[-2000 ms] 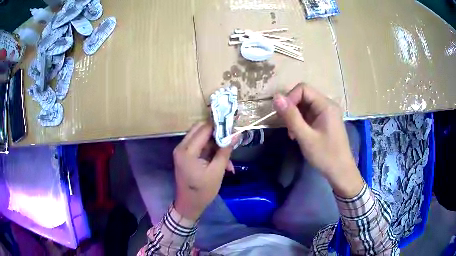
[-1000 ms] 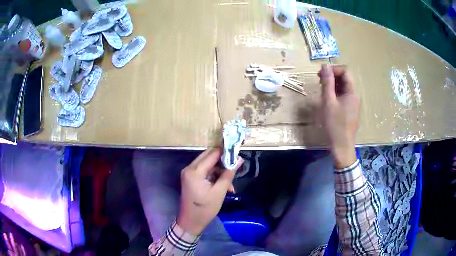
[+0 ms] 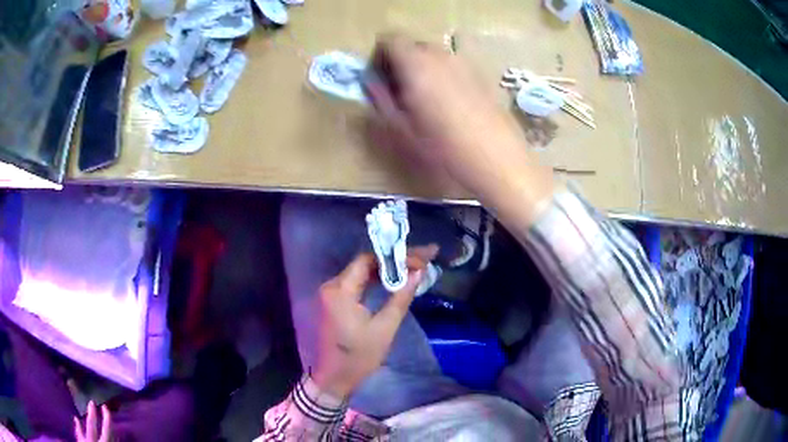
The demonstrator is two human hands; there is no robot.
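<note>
My left hand (image 3: 359,319) holds a white foot-shaped moulded shell (image 3: 389,242) by its heel end, just off the bench edge, toes up and recessed face with a dark line showing. My right hand (image 3: 406,86) is blurred and reaches across the bench, with its fingers on the right end of a white oval sole-like part (image 3: 337,74). That part is blurred too, and I cannot tell if it touches the bench. The small white cup (image 3: 537,99) stands among thin pale sticks (image 3: 575,105) on the cardboard mat, beside dark wet stains.
A pile of oval parts (image 3: 186,65) lies at the back left, beside a black smartphone (image 3: 103,110). A swab packet (image 3: 612,39) and a white bottle (image 3: 563,8) are at the back right. A blue bin (image 3: 739,319) of parts is at the right. A neighbour's hand (image 3: 92,423) shows lower left.
My right hand has moved left from the sticks to an oval part, and the stick no longer shows in it. My left hand still holds the shell. The view has shifted left.
</note>
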